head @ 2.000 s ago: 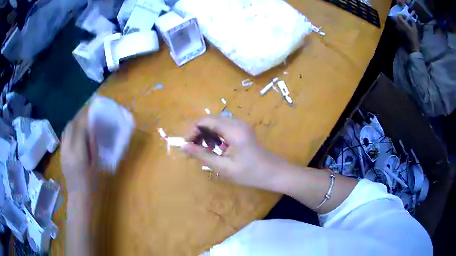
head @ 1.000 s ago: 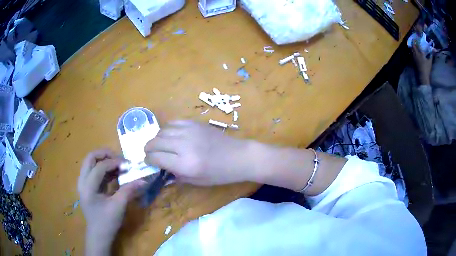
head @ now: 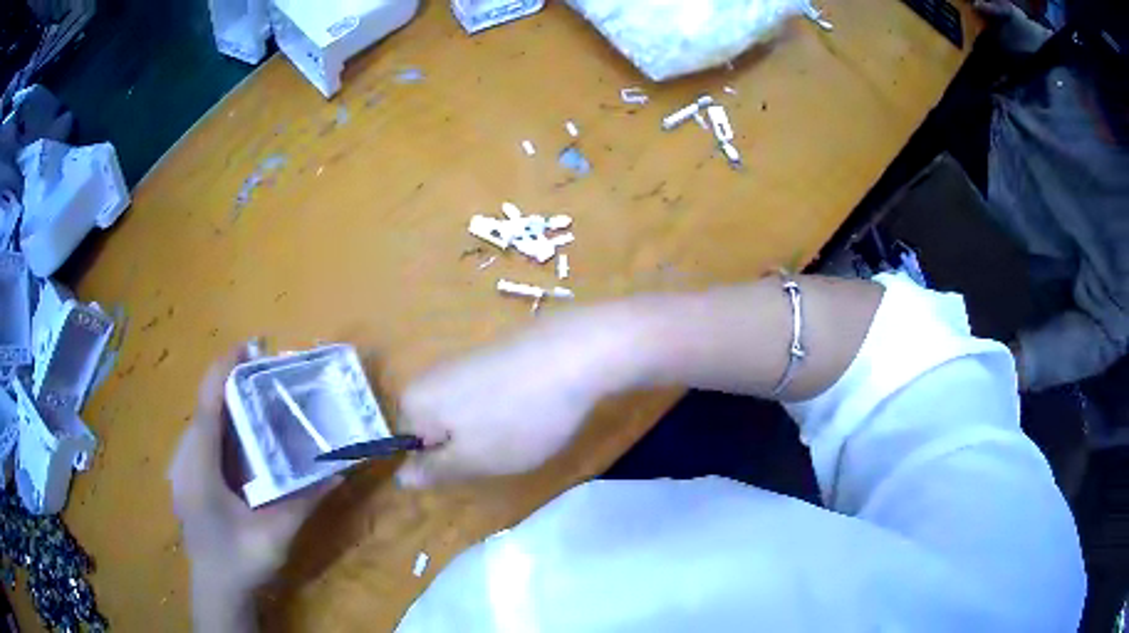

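Note:
My left hand (head: 229,495) holds a white housing shell (head: 307,414) from its left and lower side, with the open rectangular end turned up toward me. My right hand (head: 501,402) is closed around a small dark pointed tool (head: 369,448); most of the tool is hidden in the fist. The tool's tip lies over the lower right rim of the shell's opening. A slim white strip shows inside the opening. A small pile of white inserts (head: 526,233) lies on the bench above my right hand.
The orange bench (head: 372,235) carries stray inserts (head: 721,130), a puffy bag (head: 681,31) and more shells (head: 68,204) at left and top. Dark metallic parts (head: 52,563) are heaped lower left. A carton (head: 947,229) and another person's grey clothing (head: 1065,198) are at right.
The shell has been tipped so its open end now faces up, instead of its round recess. The dark tool's tip has moved to the rim. The view has shifted slightly.

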